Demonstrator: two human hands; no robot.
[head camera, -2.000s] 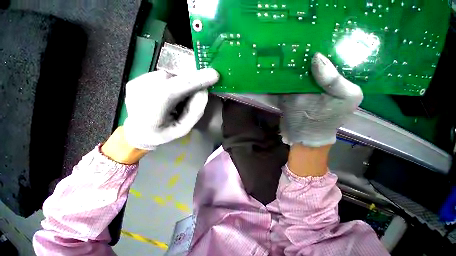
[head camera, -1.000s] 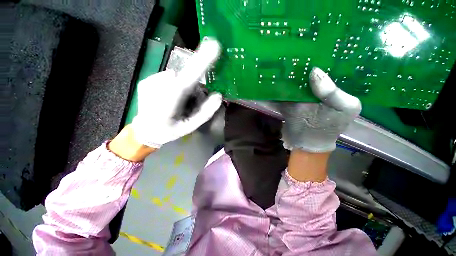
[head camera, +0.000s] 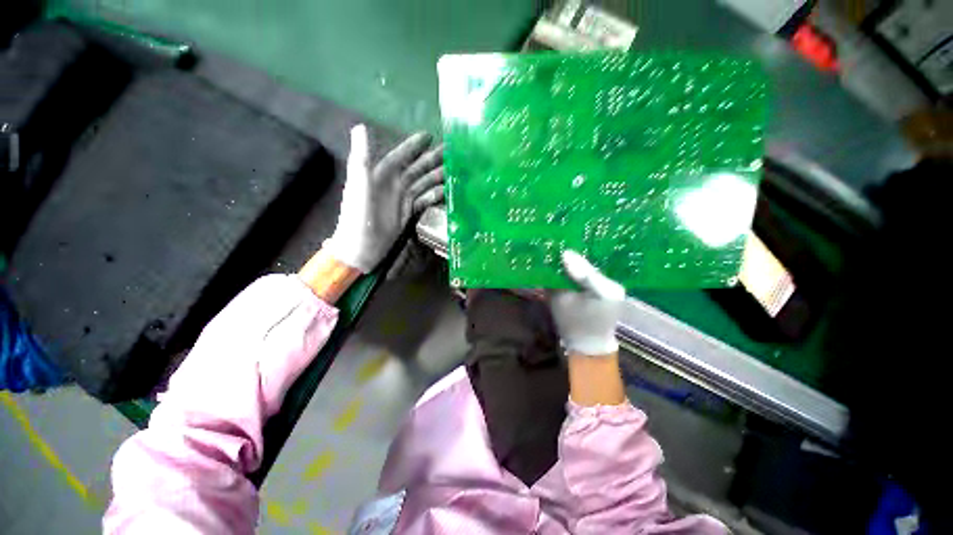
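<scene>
A bright green printed circuit board (head camera: 606, 157) shows its solder side, with rows of silvery dots and glare at the upper left and lower right. My right hand (head camera: 589, 303), in a white glove, grips its lower edge, thumb on the near face; the other fingers are hidden behind it. My left hand (head camera: 381, 199), also white-gloved, is open with spread fingers beside the board's left edge. Its fingertips are close to that edge; whether they touch it I cannot tell.
A black foam block (head camera: 157, 209) lies on the left bench. A metal conveyor rail (head camera: 731, 376) runs below and right of the board. A dark box with a pale dotted sheet (head camera: 768, 277) stands to the right. Green bench surface (head camera: 314, 52) lies beyond.
The view has shifted, and the whole board now shows, looking smaller and farther off. My left hand has opened with its fingers spread. My right hand still grips the lower edge.
</scene>
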